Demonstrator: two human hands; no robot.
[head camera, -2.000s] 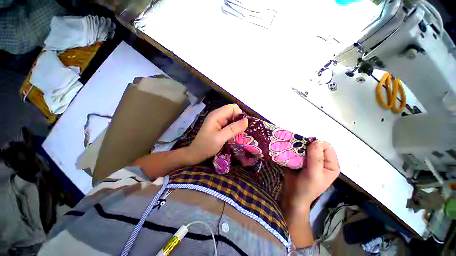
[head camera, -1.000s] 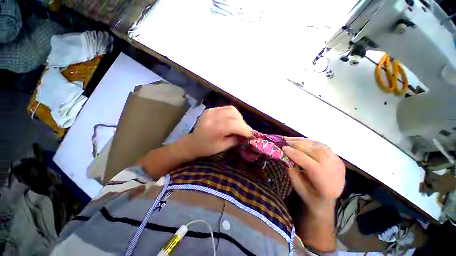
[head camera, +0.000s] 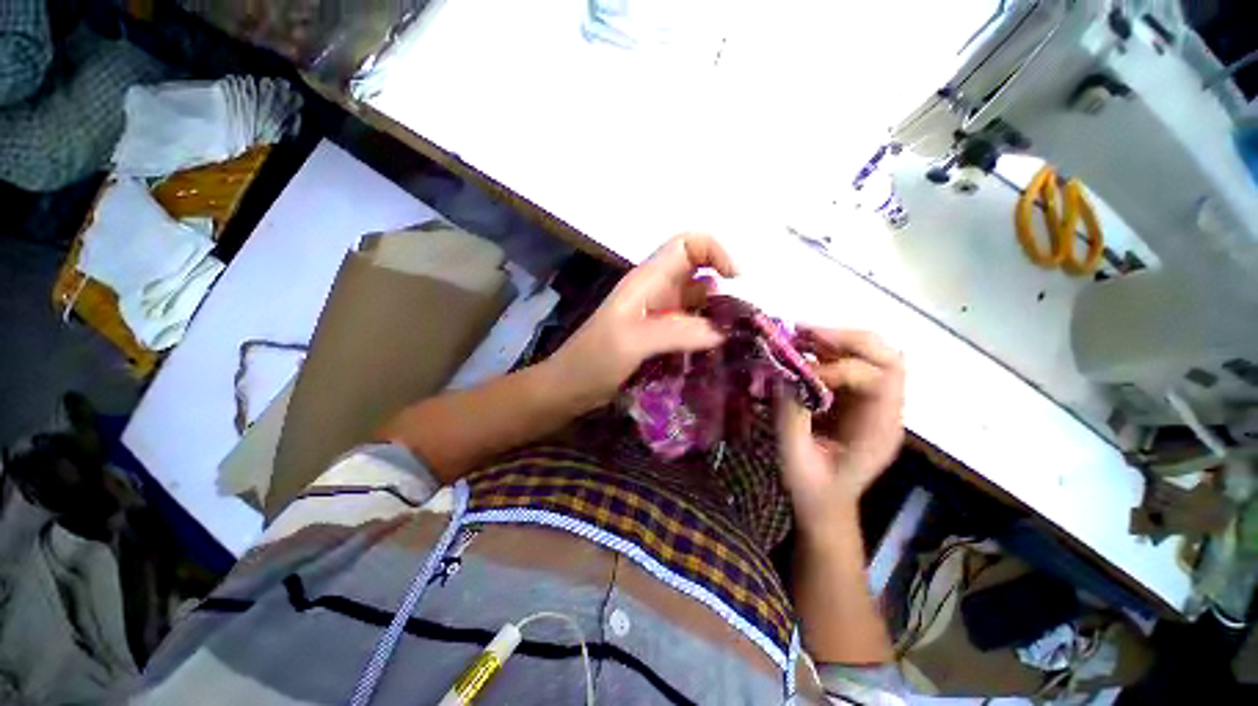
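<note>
A floral sleeve cover (head camera: 669, 417), dark maroon with pink flowers, is bunched between both hands above my lap, at the front edge of the white table. My left hand (head camera: 642, 331) holds its left side with thumb and fingers. My right hand (head camera: 849, 407) grips its right edge, where a folded pink rim shows between thumb and fingers. The lower part hangs over the plaid apron (head camera: 621, 510). Some fingertips are hidden by the cloth.
The white sewing machine (head camera: 1159, 179) stands at the right, with orange-looped scissors (head camera: 1058, 221) on its bed. Folded brown panels (head camera: 380, 345) lie on the left board (head camera: 180, 407). White pieces (head camera: 145, 255) are piled on a yellow-orange stool. A dark phone-like object (head camera: 1018, 611) lies lower right.
The sleeve cover was stretched between my hands, then bunched together. Now both hands are raised slightly towards the table edge, and its folded rim is opened up more, with cloth hanging below.
</note>
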